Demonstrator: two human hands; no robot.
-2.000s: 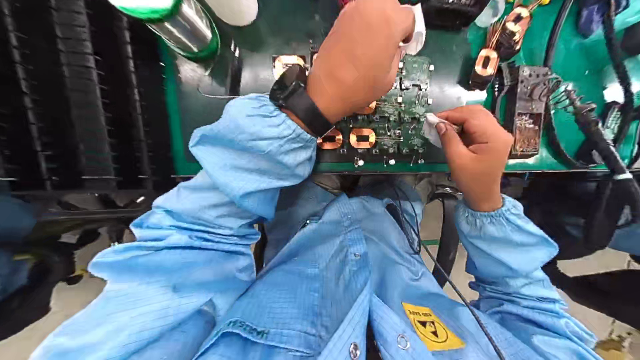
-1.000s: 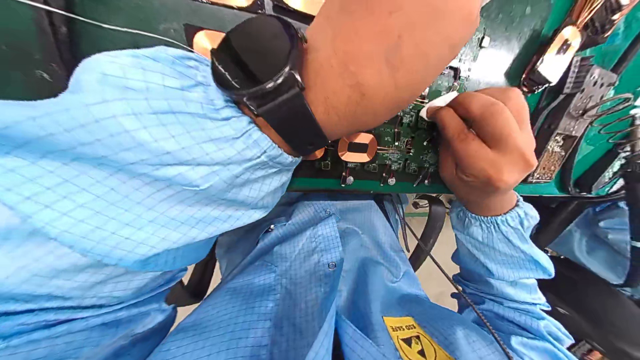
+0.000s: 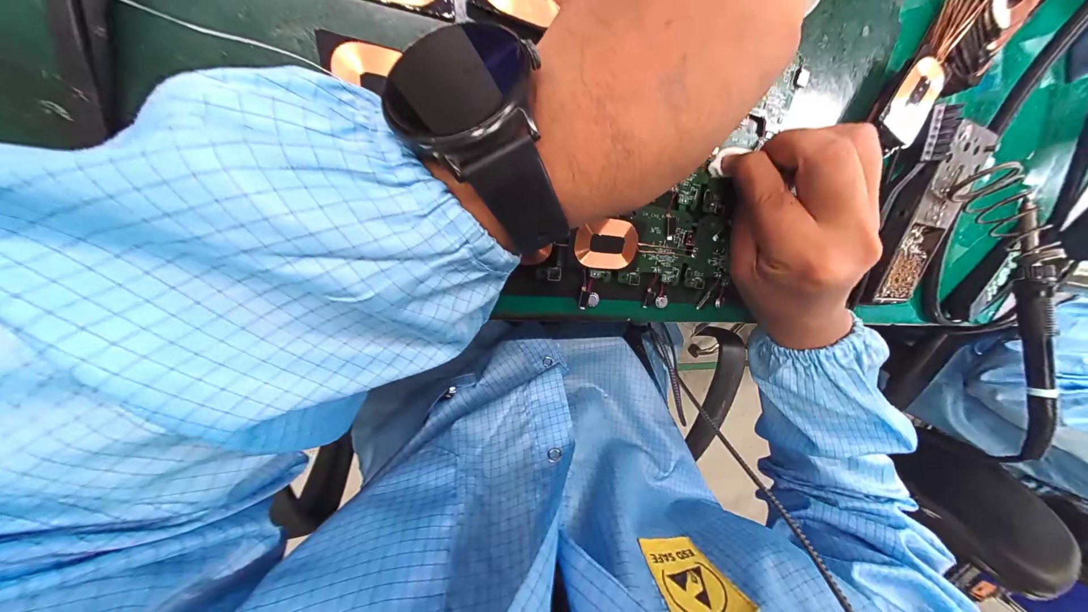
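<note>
A green circuit board panel [image 3: 671, 229] with a flat copper coil [image 3: 606, 244] lies near the green bench edge. My right hand [image 3: 812, 208] rests over the panel's right side, a small white cloth or wipe [image 3: 729, 160] pinched between its fingertips. My left hand [image 3: 714, 59] reaches across the panel's upper part from the left. Only the part near the wrist, with a black watch [image 3: 459, 81] below it, is in view; its fingers lie beyond the top edge, so what it holds is hidden. Small round parts on leads [image 3: 661, 300] sit along the panel's lower edge.
Right of my right hand are a black brush [image 3: 942, 132], a metal tray with small grains [image 3: 911, 259] and a tool with a coiled spring [image 3: 1033, 246]. More coils [image 3: 918, 93] with copper wires lie above them. Another person's blue sleeve [image 3: 977, 382] shows at the right.
The view has come closer to the bench. My left hand's fingers, partly seen near a white piece two seconds ago, are out of the frame. My right hand keeps its white cloth or wipe.
</note>
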